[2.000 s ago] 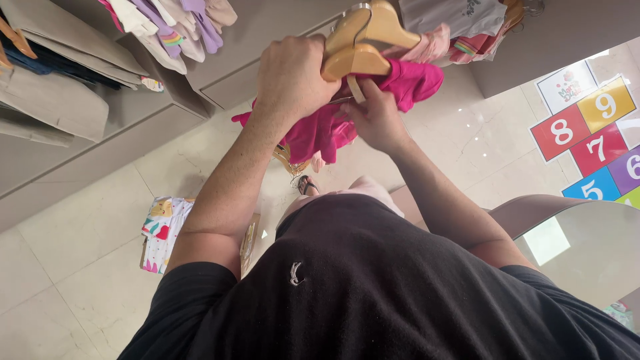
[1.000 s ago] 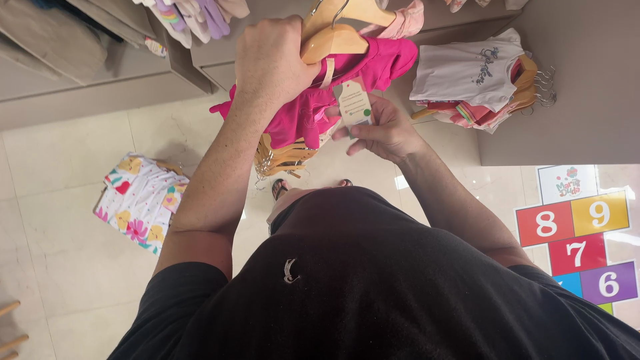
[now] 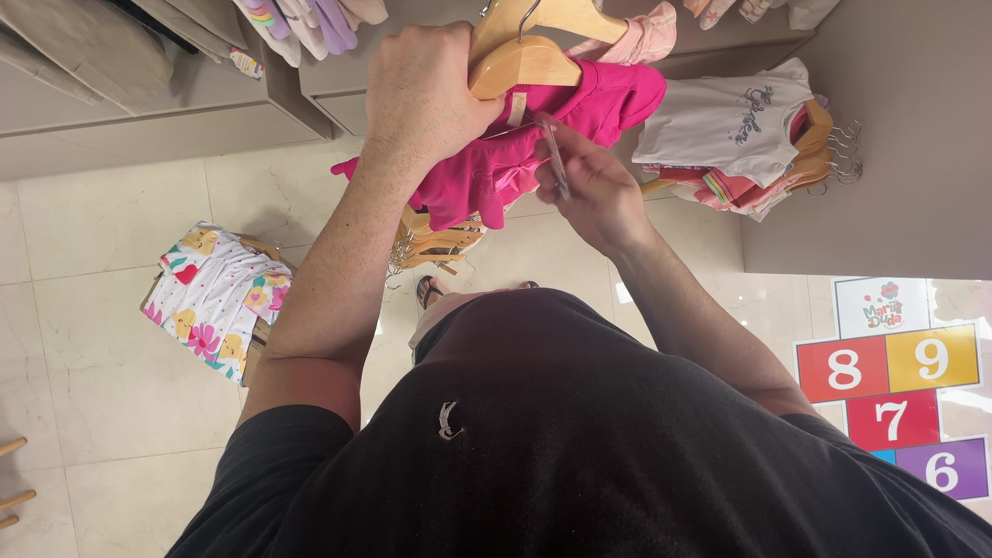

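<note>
My left hand is closed around the wooden clothes hangers near the top centre. From the front hanger hangs a bright pink child's garment, with a pale neck label. To the right, my right hand has a paper swing tag between thumb and fingers. The tag is seen nearly edge-on, and a thin string runs from it toward the garment's neckline. A light pink striped garment shows behind the hangers.
White shirts and other clothes on hangers lie at the right. A floral garment rests low at the left. Wooden hangers are below the pink garment. Grey shelving runs behind, and a numbered floor mat is at the right.
My right hand was at the garment two seconds ago; one second ago it held the tag face-on, and now the tag is turned edge-on. My left hand has kept its grip on the hangers.
</note>
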